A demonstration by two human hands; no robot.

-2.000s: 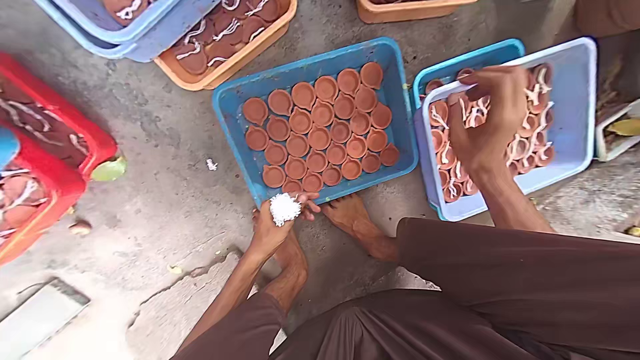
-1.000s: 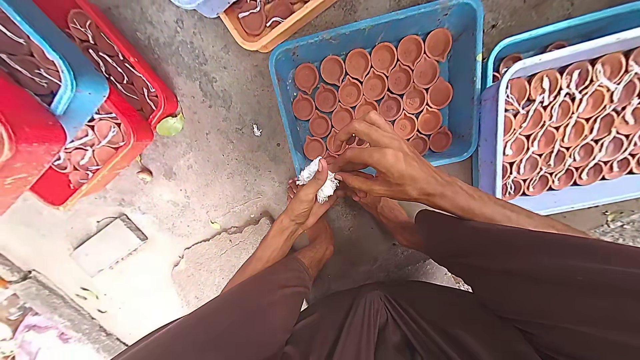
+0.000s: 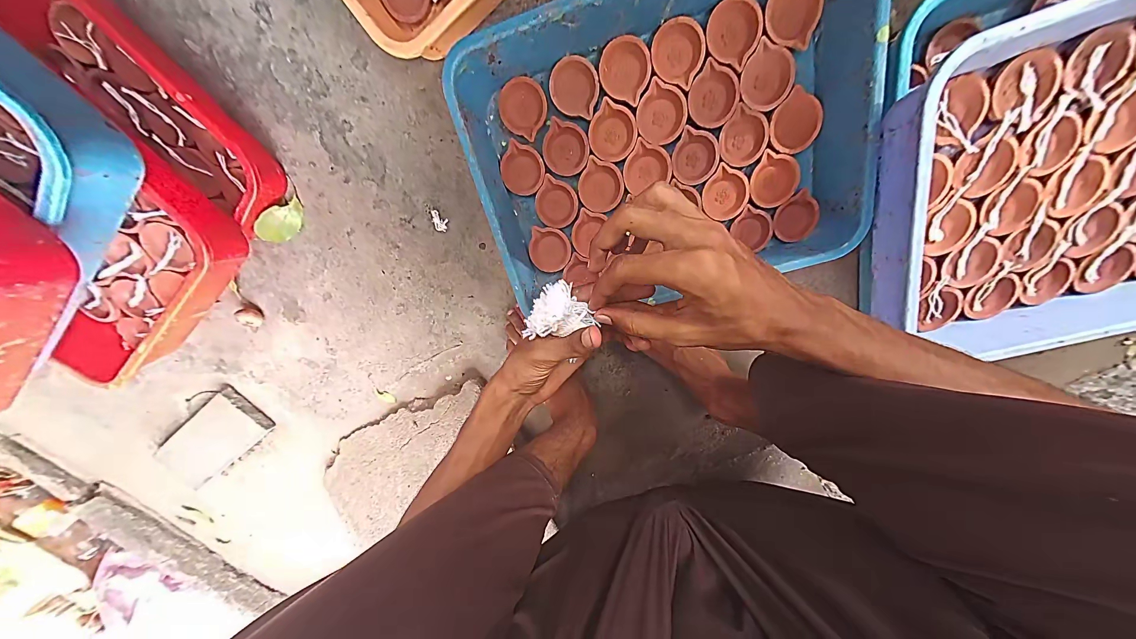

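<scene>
My left hand grips a bundle of white cotton wicks near the lower edge of a blue plastic tray. Rows of clay oil lamps, with no wicks seen in them, fill much of that tray. Beside the bundle is my right hand, thumb and fingertips together at its right side; whether a wick is pinched there is hidden. On the right, a pale lavender tray holds clay lamps with white wicks lying across them.
Red crates and a blue crate with wicked lamps stand at the left. An orange tray is at the top. A stray wick, a leaf and a flat slab lie on the concrete floor; my bare feet are below the blue tray.
My right hand has moved from over the lavender tray to the wick bundle in my left hand. The view has shifted toward the left.
</scene>
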